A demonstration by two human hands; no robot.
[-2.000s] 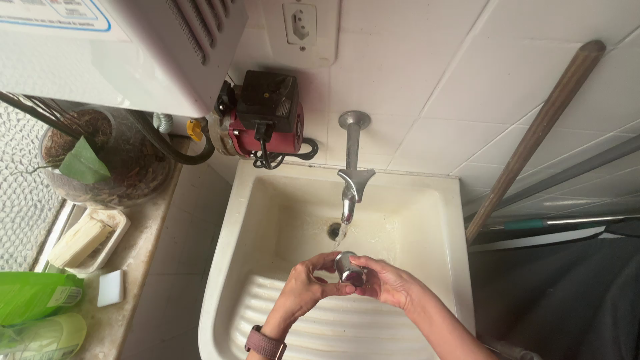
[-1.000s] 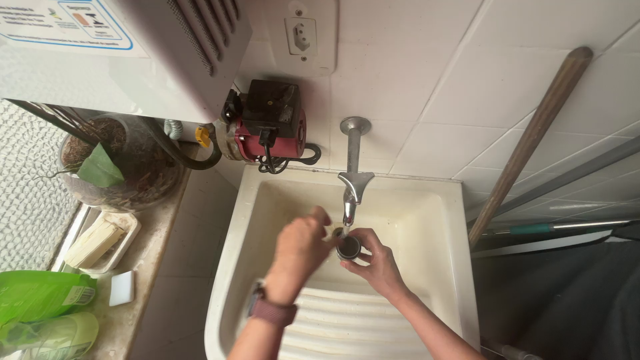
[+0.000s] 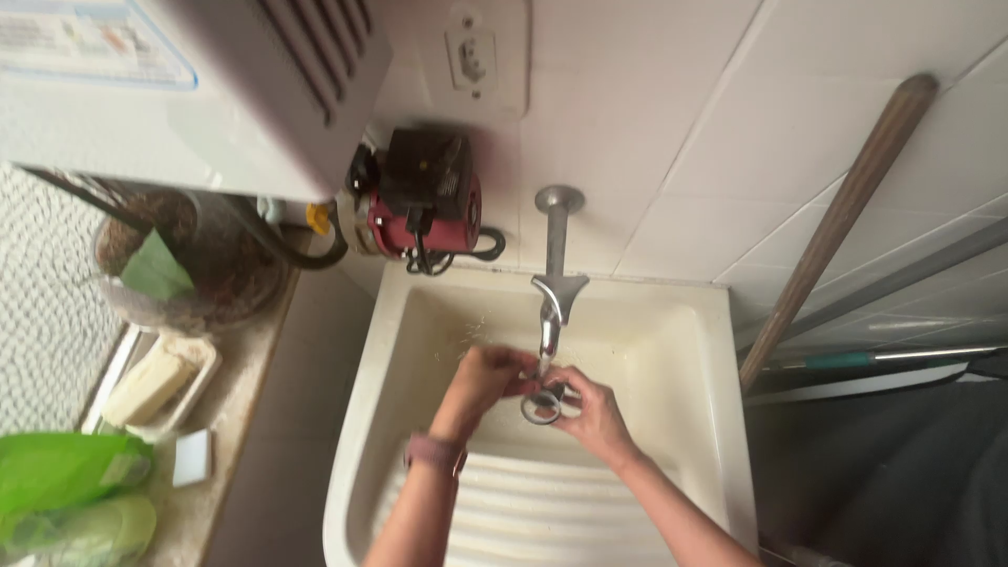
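Over the basin of a cream laundry sink [image 3: 713, 425], my right hand [image 3: 594, 409] holds a small metal-rimmed cylindrical piece [image 3: 542, 408] by its side. Its round end faces the camera; what it is exactly cannot be told. My left hand [image 3: 484, 386], with a mauve band on the wrist, has its fingertips at the upper left of the piece, right under the spout of the chrome faucet [image 3: 550, 331]. Water runs from the spout onto the fingers, and drops splash to the left. The left fingertips are blurred, so whether they grip anything is unclear.
A red pump [image 3: 429, 213] with a black box sits behind the sink's left corner, below a white appliance [image 3: 197, 118]. The left ledge holds a soap bar [image 3: 150, 386] in a dish, a glass planter and green packages [image 3: 71, 472]. A wooden pole [image 3: 843, 228] leans at right.
My left hand, apart from the piece and blurred one second ago, is now at the faucet's outlet beside it. The piece stays in my right hand, and splashes now show at the left.
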